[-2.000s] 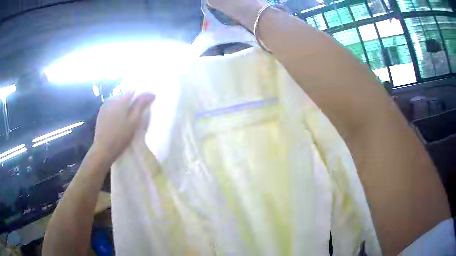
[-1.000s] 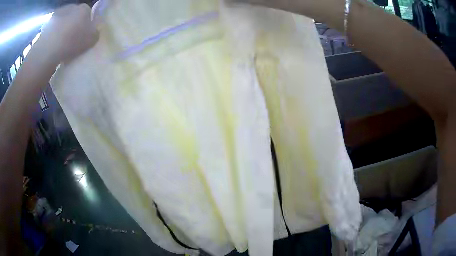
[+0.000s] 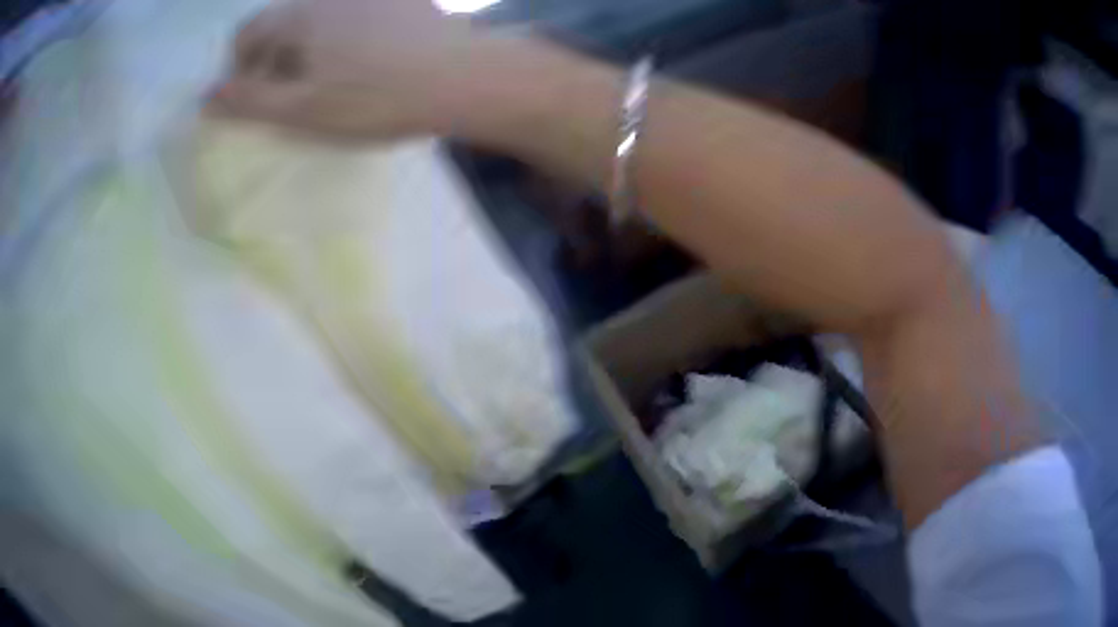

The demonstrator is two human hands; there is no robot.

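Note:
The cream and pale yellow garment [image 3: 282, 367] hangs across the left half of the view, blurred and cut off by the left edge. My right hand [image 3: 337, 74] is at its upper part near the top left, with the fingers closed on the cloth. The right forearm, with a shiny bracelet, crosses the view from the right. A ruffled cuff hangs at the garment's right side. My left hand is not visible.
An open carton [image 3: 650, 459] with crumpled whitish cloth [image 3: 748, 429] stands right of the garment, below my forearm. Dark, blurred shapes are behind it. A light blue surface [image 3: 1054, 306] is at the right edge.
The garment has moved left and fills the left side. The carton has come toward the middle as the view turned. My left hand has left the picture; my right hand still holds the cloth.

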